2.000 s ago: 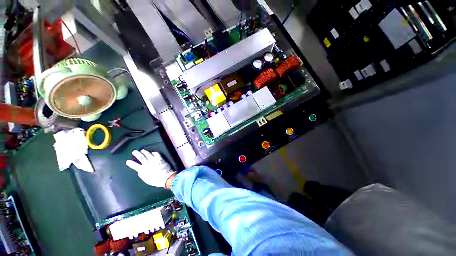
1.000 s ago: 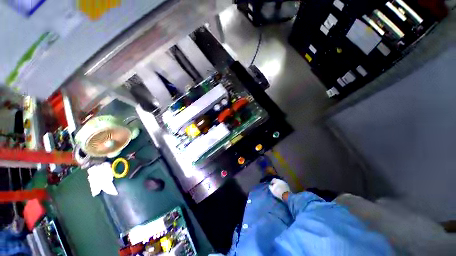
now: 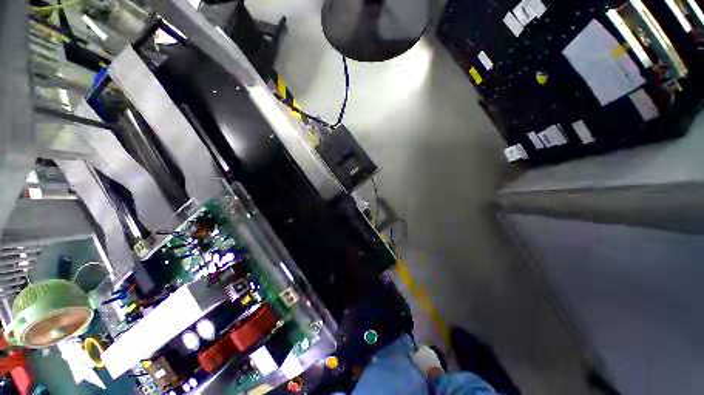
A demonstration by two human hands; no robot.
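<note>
A green power supply board (image 3: 220, 254) with a white heat sink (image 3: 166, 328) and red-orange coils (image 3: 255, 328) sits in the clear-edged bed of the black test fixture (image 3: 286, 208) at the lower left. A white-gloved hand, apparently my right hand (image 3: 427, 359), is small and partly cut off near the bottom edge, beside a blue sleeve and right of the fixture's buttons. Its fingers cannot be made out. My left hand is not visible; only a blue sleeve (image 3: 386, 372) shows.
A green fan (image 3: 52, 312), yellow tape roll (image 3: 94, 352) and white cloth (image 3: 79, 362) lie at the left. Grey ribbon cables (image 3: 166, 123) run behind the board. A small black box (image 3: 347, 158) is beyond the fixture. A black rack (image 3: 571, 77) stands at the upper right.
The view has shifted toward the fixture's far side, and the fixture appears larger and lower left. The gloved hand that was over the bench first is gone from there; a gloved hand now shows near the bottom.
</note>
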